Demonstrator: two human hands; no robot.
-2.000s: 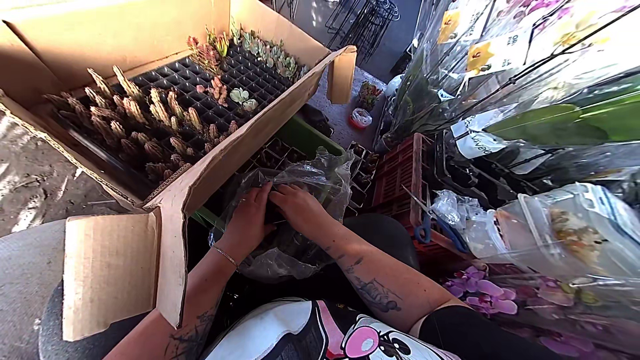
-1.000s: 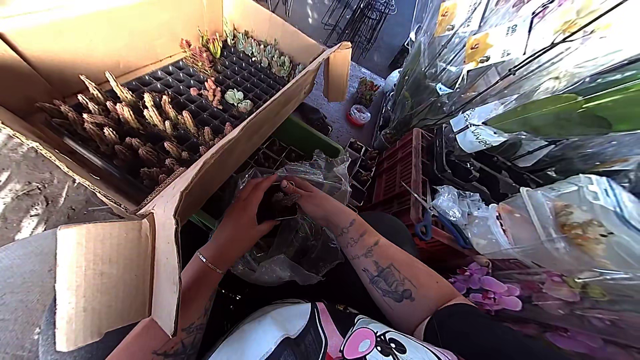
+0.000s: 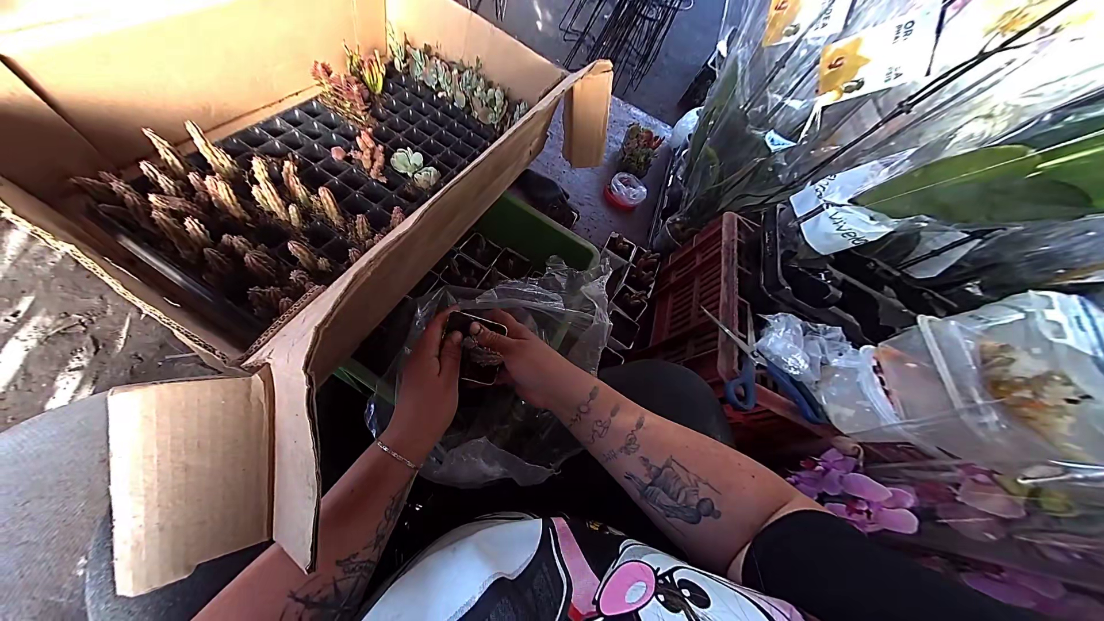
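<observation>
Both hands hold a small square dark plastic pot [image 3: 476,347] over the open mouth of a clear plastic bag [image 3: 573,302]. My left hand [image 3: 435,371] grips its left side, and the thumb reaches the rim. From the right, my right hand [image 3: 522,354] holds it with the thumb over the top. Greyish material shows in the pot; whether it is soil or a plant, I cannot tell. Behind the bag stands a green crate [image 3: 539,226] with small square pots [image 3: 474,259] in it.
A cardboard box [image 3: 448,203] at the left holds a black cell tray [image 3: 319,129] with cacti and succulents. At the right are a dark red crate [image 3: 699,285], blue-handled scissors [image 3: 742,384], a clear plastic container [image 3: 992,379] and wrapped orchids [image 3: 871,504]. A small red tub [image 3: 625,191] stands further back.
The small pot now shows plainly between my hands, above the bag. Two seconds ago my hands were down on the bag's plastic.
</observation>
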